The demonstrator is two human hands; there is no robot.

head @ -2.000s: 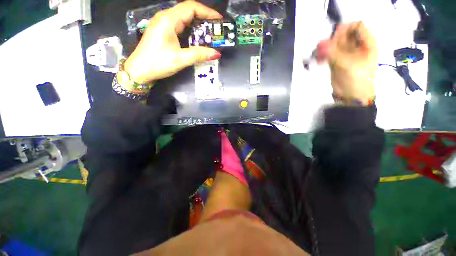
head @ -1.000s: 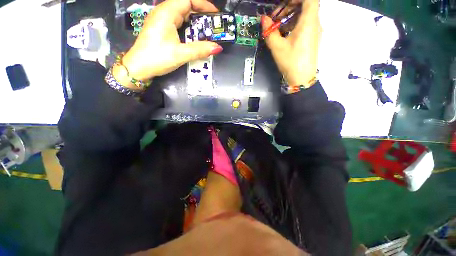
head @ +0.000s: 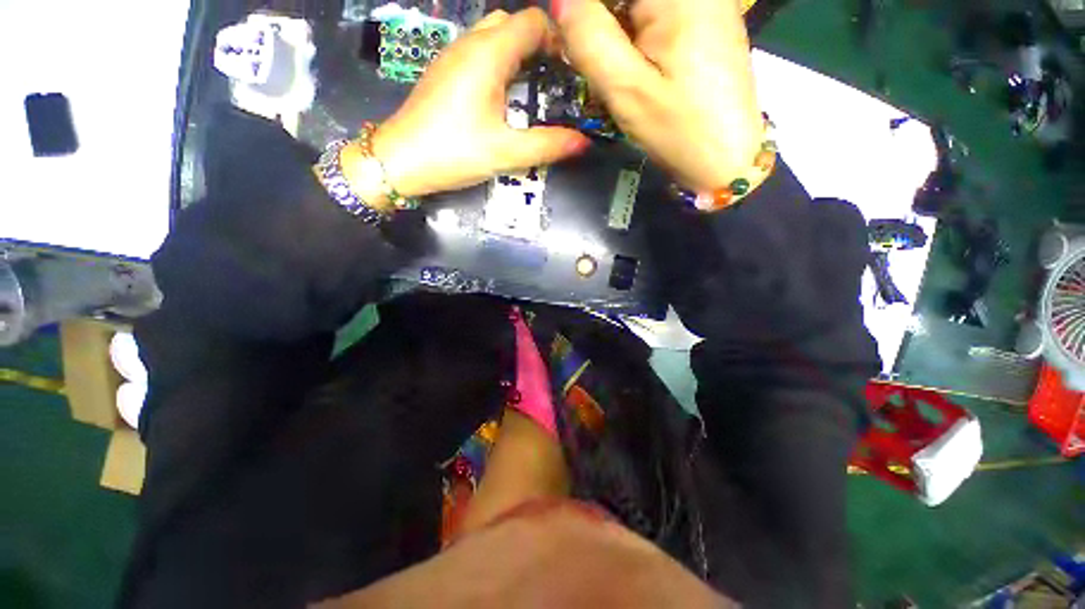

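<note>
My left hand [head: 476,125] is bare and holds the power-supply board [head: 559,98] over the black fixture panel [head: 452,252], with the thumb along its near edge. My right hand [head: 666,83] is over the board's right part and hides much of it. Its fingertips are near the top edge of the picture, close to my left fingertips. The slim red and black tool cannot be made out now, so what my right hand grips is unclear. A green contact board [head: 412,50] shows left of my left hand.
A white plug adapter [head: 264,54] stands at the panel's left. A white socket strip [head: 514,205] and a yellow lamp [head: 585,265] are on the panel. A black part [head: 51,124] lies on the left sheet. Black cabled parts [head: 886,256] lie at right.
My right hand has come from the right sheet to the board, first with a red and black tool visible, and now covers the board's right side. The view has turned slightly.
</note>
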